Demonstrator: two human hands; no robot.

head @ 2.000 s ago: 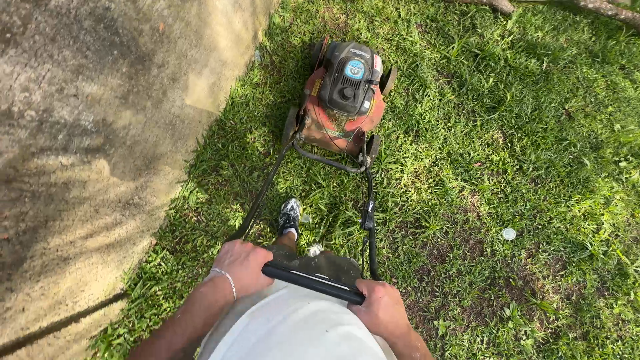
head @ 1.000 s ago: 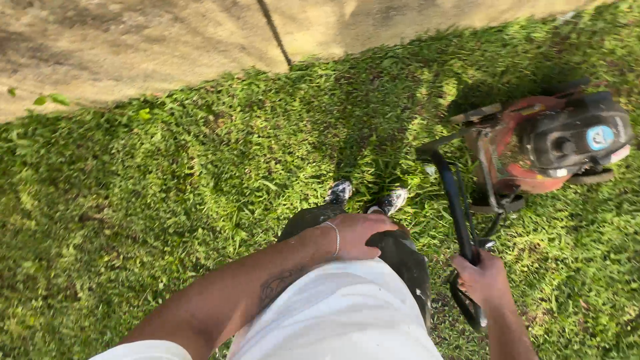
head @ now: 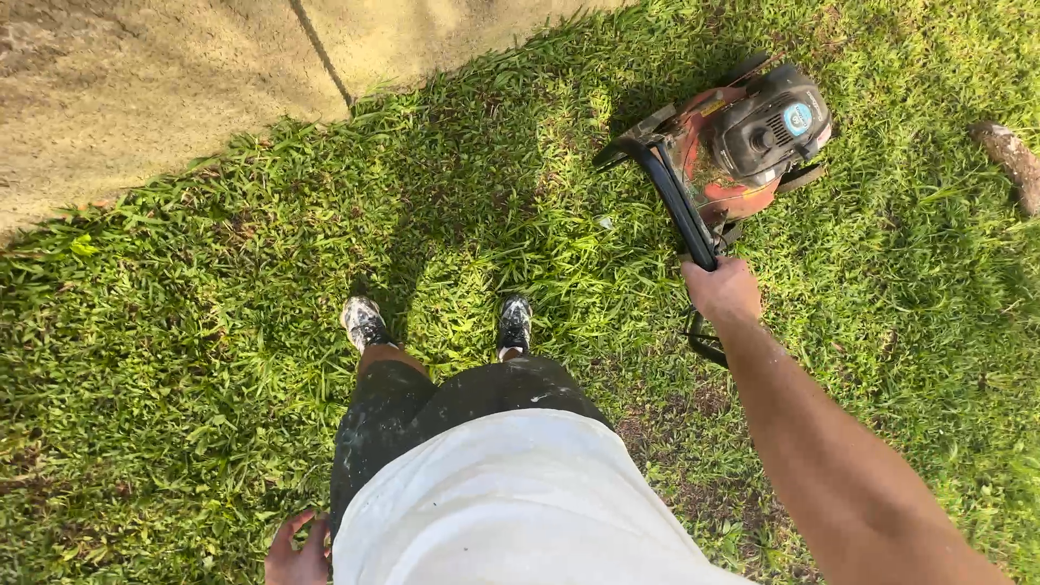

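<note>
A red push lawn mower [head: 731, 146] with a black engine stands on the grass at the upper right, its black handlebar [head: 670, 191] reaching back toward me. My right hand [head: 723, 288] is closed around the near end of that handlebar, with the arm stretched out to the right. At the lower left edge my left hand [head: 299, 548] hangs beside my dark shorts, fingers slightly curled and apart, holding nothing. Part of the left hand is cut off by the frame's bottom.
A concrete slab [head: 187, 89] with a dark joint borders the grass [head: 203, 341] at the upper left. A piece of log [head: 1007, 162] lies at the far right. My paint-spotted shoes [head: 366, 323] stand on the grass.
Two seconds ago both hands held the handlebar; my left hand has let go, passed in front of my waist, and now hangs at my left side. The view has turned strongly.
</note>
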